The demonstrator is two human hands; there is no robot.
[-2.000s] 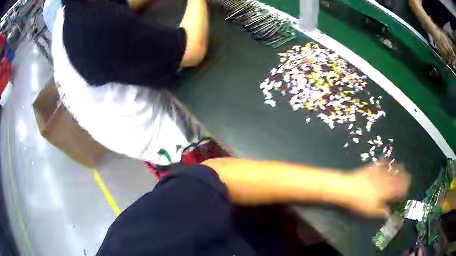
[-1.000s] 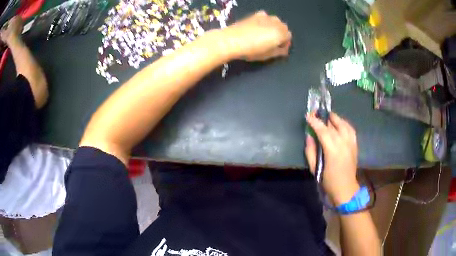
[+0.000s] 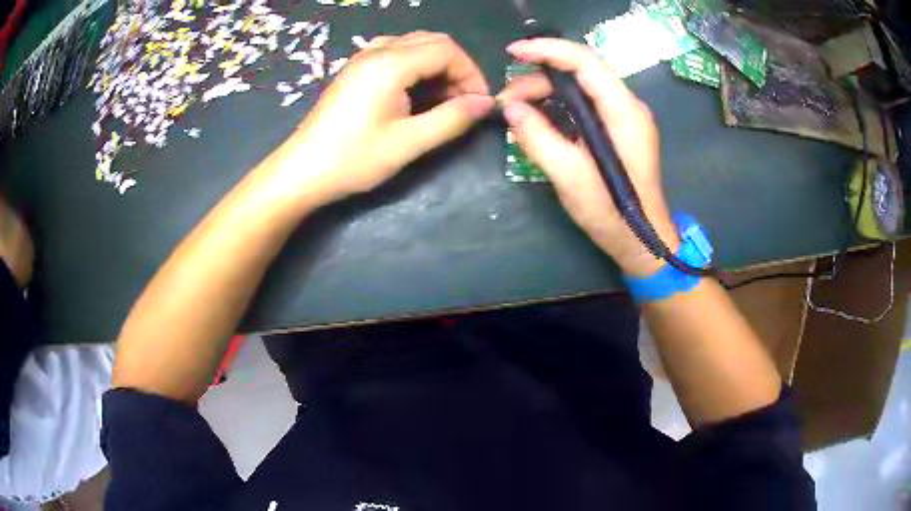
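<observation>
My right hand (image 3: 584, 185), with a blue band at the wrist, holds a black soldering iron (image 3: 609, 165). Its cord runs back over the wrist. Its thumb and a finger meet my left hand's fingertips above a small green circuit board (image 3: 523, 168), partly covered by the right hand. My left hand (image 3: 375, 120) has thumb and index finger brought together; whether they pinch a small part is too small to tell. The iron's tip is not clear. A heap of small white, yellow and dark red parts (image 3: 190, 60) lies at the upper left.
Stacked green and white boards (image 3: 639, 42) lie at the upper right, beside a brownish tray (image 3: 789, 105). A yellow-rimmed spool (image 3: 874, 200) is at the right bench edge. Dark thin leads (image 3: 55, 60) lie far left. Another person's sleeve (image 3: 20, 369) is at the left edge. A cardboard carton (image 3: 849, 349) is below.
The view has swung and moved. My left hand has come from beside the heap to meet my right hand over the board. My right hand still holds the iron.
</observation>
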